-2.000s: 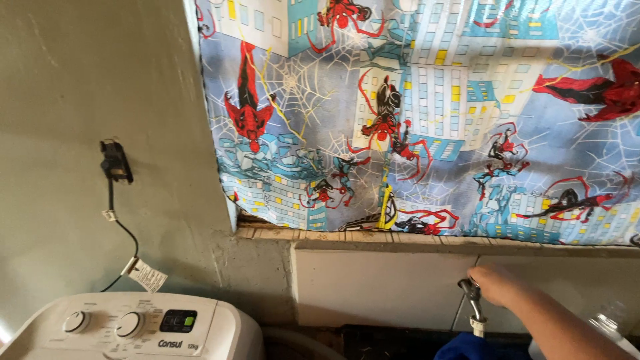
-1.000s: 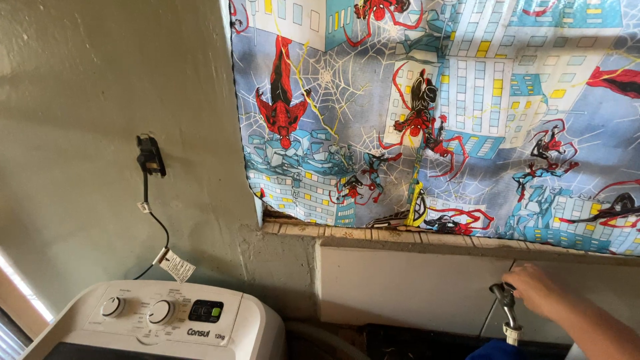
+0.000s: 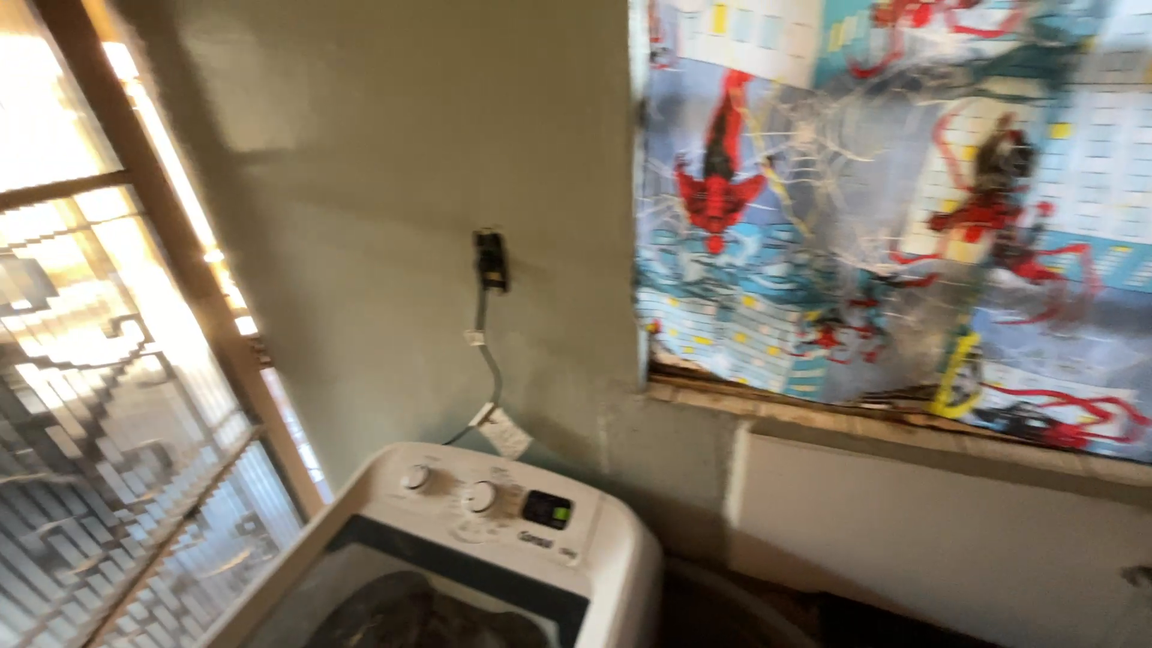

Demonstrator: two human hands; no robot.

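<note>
Neither my left hand nor my right hand shows in the head view at this moment. At the lower middle stands a white Consul top-loading washing machine (image 3: 621, 531), with two round knobs and a small display (image 3: 546, 510) on its panel. Dark contents show dimly through its lid window (image 3: 423, 607). From behind the machine a tagged power cord (image 3: 493, 369) rises to a black plug (image 3: 490, 259) at the wall outlet.
A printed curtain (image 3: 810, 207) with red figures and webs hangs at the right above a ledge (image 3: 810, 409). Pale tile (image 3: 900, 504) lies below it. A bright framed opening with a metal grille (image 3: 117, 360) is at the left. A grey hose (image 3: 729, 589) runs beside the washer.
The view has swung left. A hand at a metal tap, seen at the lower right in the earlier frames, is out of view. The grille and the washer's lid now show.
</note>
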